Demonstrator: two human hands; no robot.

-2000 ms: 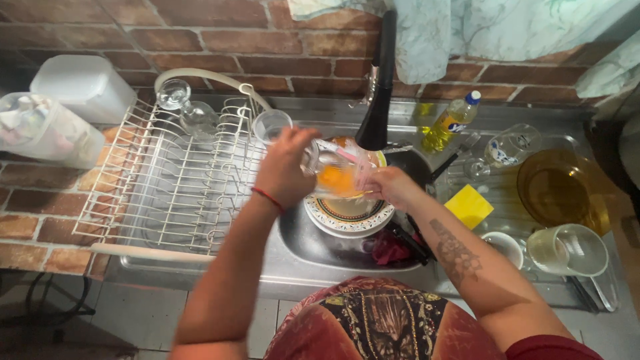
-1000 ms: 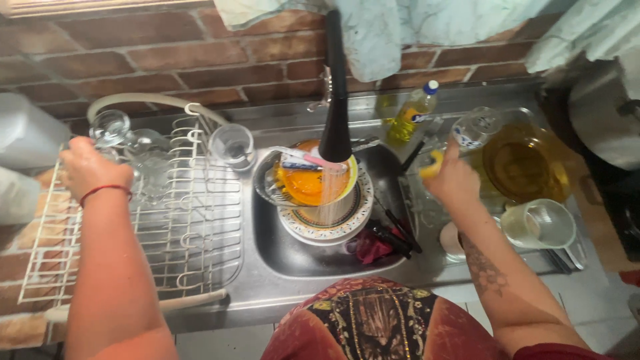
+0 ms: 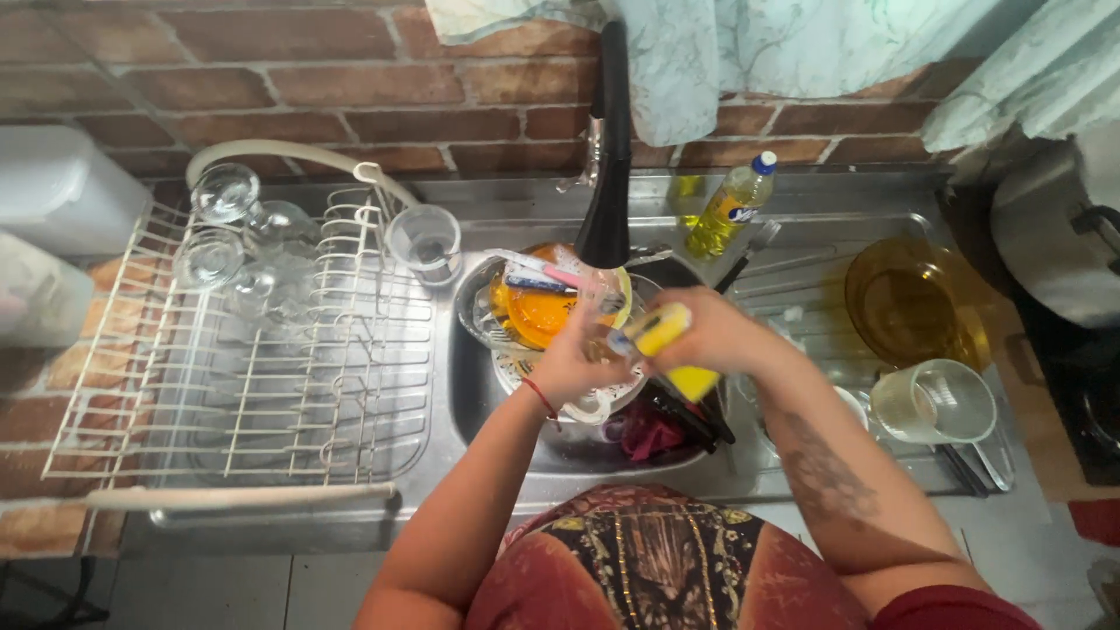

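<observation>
My left hand [image 3: 582, 354], a red cord at its wrist, grips a clear glass [image 3: 619, 343] over the sink; blur and fingers hide much of the glass. My right hand [image 3: 713, 332] holds a yellow sponge [image 3: 665, 329] against it. Beneath both hands, the steel basin [image 3: 472, 420] contains an orange bowl [image 3: 534, 317] inside a clear glass bowl [image 3: 477, 302], stacked over patterned white plates [image 3: 516, 372]. A pink-handled utensil [image 3: 560, 275] lies across the bowls. Dark-handled utensils [image 3: 687, 420] and a magenta item [image 3: 647, 437] lie at the basin's lower right. Above hangs the black faucet [image 3: 605, 210].
Left of the basin stands a white wire dish rack [image 3: 254, 402] with several stemmed glasses [image 3: 214, 254], beside a clear cup [image 3: 424, 245]. To the right are a dish soap bottle [image 3: 733, 206], an amber glass dish [image 3: 910, 302], a glass jar [image 3: 932, 401] and a large pot [image 3: 1050, 227].
My left hand has moved from the rack's glasses to over the sink and now grips a glass. My right hand has come left from the drainboard with the sponge, and another stemmed glass stands in the rack.
</observation>
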